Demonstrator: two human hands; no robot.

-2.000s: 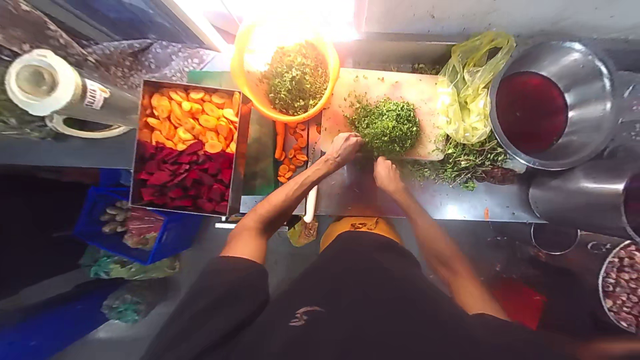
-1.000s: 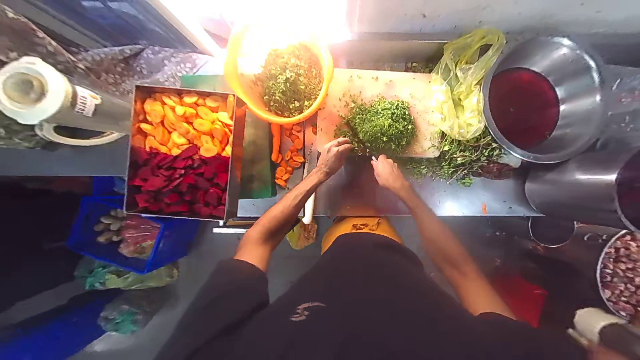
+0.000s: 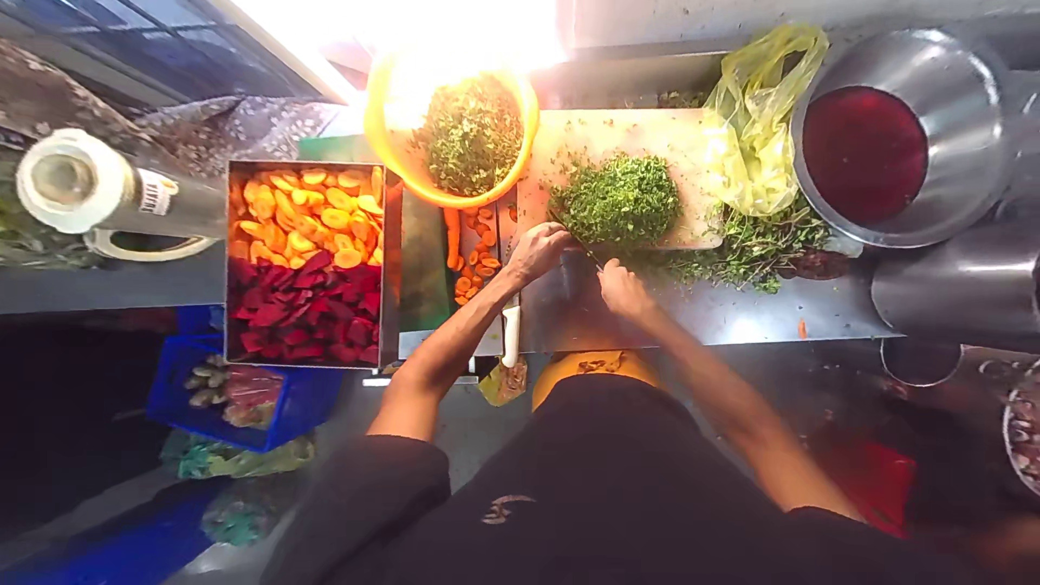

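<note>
A pile of chopped green herbs (image 3: pixel 621 199) lies on a pale cutting board (image 3: pixel 561 134). My right hand (image 3: pixel 624 290) is closed around the handle of a knife (image 3: pixel 587 250), just below the board's front edge. The blade slants up and left toward the herbs. My left hand (image 3: pixel 538 250) is at the board's lower left corner, near the blade, its fingers bent; whether they touch the blade or hold a bit of herb cannot be made out. Behind and left stands an orange plastic bowl (image 3: pixel 530 134) with more chopped herbs. Uncut herb stems (image 3: pixel 764 244) lie right of the board.
A metal tray (image 3: pixel 385 268) of sliced carrots and beetroot stands left, beside a mixer jar (image 3: pixel 122 191). Carrot slices (image 3: pixel 479 264) and a white-handled knife (image 3: pixel 511 333) lie between tray and board. At right are a yellow plastic bag (image 3: pixel 756 122) and a steel bowl (image 3: pixel 959 154) with red liquid.
Both hands stay close together at the board's front edge, with only small shifts. A pale object at the lower right a second ago is out of view.
</note>
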